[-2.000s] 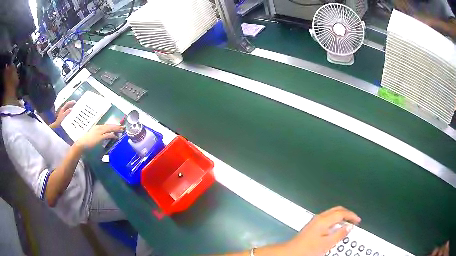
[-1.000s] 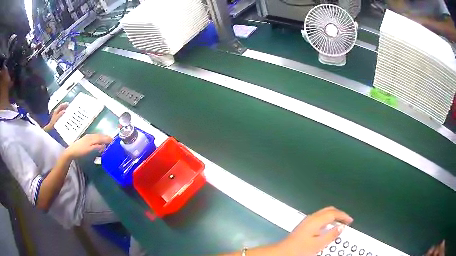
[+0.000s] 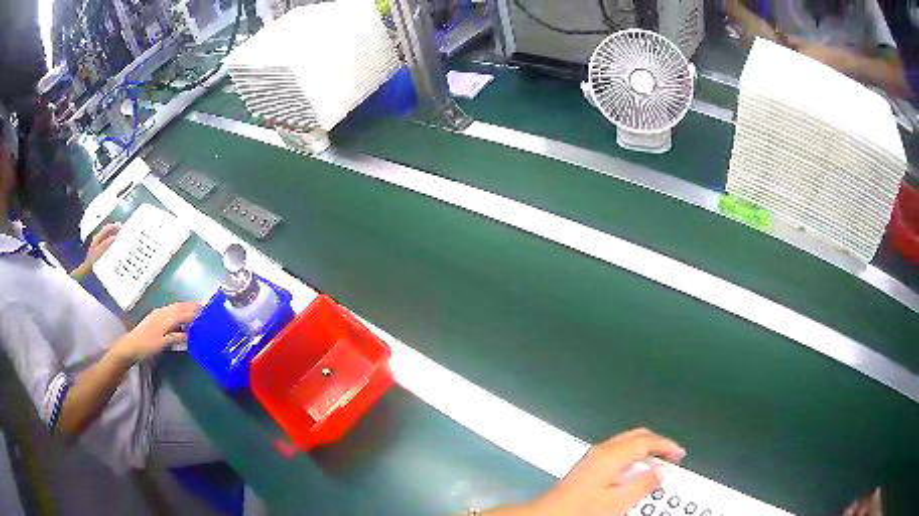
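My left hand reaches in at the bottom, over the near left corner of a white parts tray. Its fingers are bent over the corner; whether they grip it is hidden. Small round dark-rimmed parts stand in rows on the tray, which the lower picture edge cuts off. Only a few blurred fingertips of my right hand show at the bottom right; what they hold cannot be seen.
A red bin with one small part inside adjoins a blue bin holding a clear bottle. A neighbouring worker sits left. Grey fixtures lie on the belt. Beyond stand a fan and white tray stacks.
The view has shifted, so the bins, fan and stacks appear further left and slightly lower. My left hand stays at the tray corner. The neighbour's near hand is now beside the blue bin.
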